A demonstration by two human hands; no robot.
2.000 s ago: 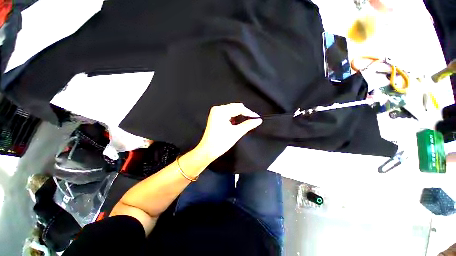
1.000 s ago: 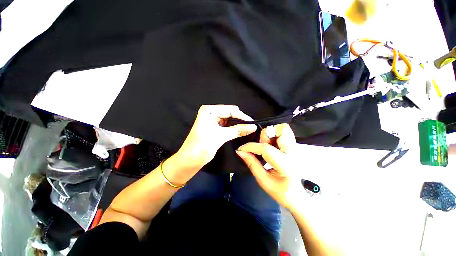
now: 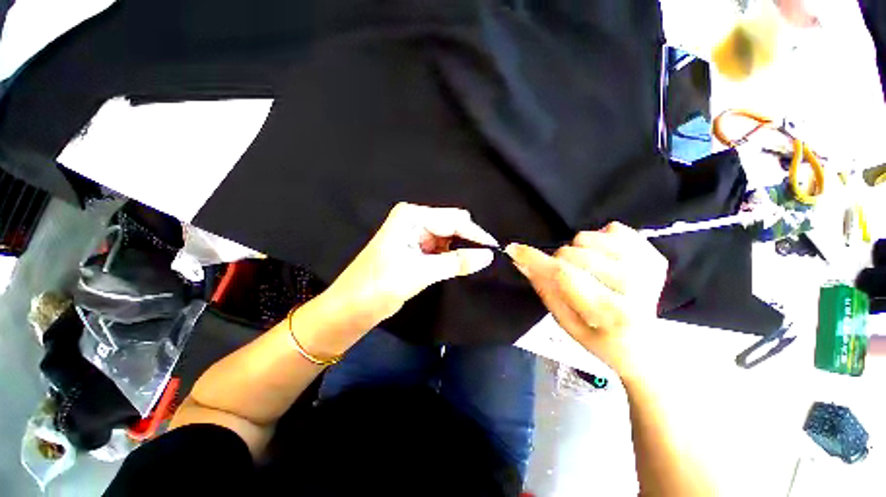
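The black garment [image 3: 369,126] covers most of the table and hangs toward my lap. My left hand [image 3: 427,254] pinches a narrow fold of its edge between thumb and fingertips. My right hand [image 3: 593,281] is beside it, thumb and index finger closed together at the same fold, fingertips almost touching the left ones. A needle and thread cannot be made out between the fingers. Black thread snips [image 3: 767,347] lie on the table at the right, by the garment's corner.
A white strip [image 3: 695,227] lies across the cloth. At the right are a smartphone [image 3: 688,105], orange-handled scissors [image 3: 805,170], a green box [image 3: 841,328] and a dark blue faceted object [image 3: 836,432]. A bag with clear plastic [image 3: 136,340] is at lower left.
My right hand, out of view two seconds ago, came in from below and has moved up and right, its fingertips now at the fold. My left hand still pinches the cloth.
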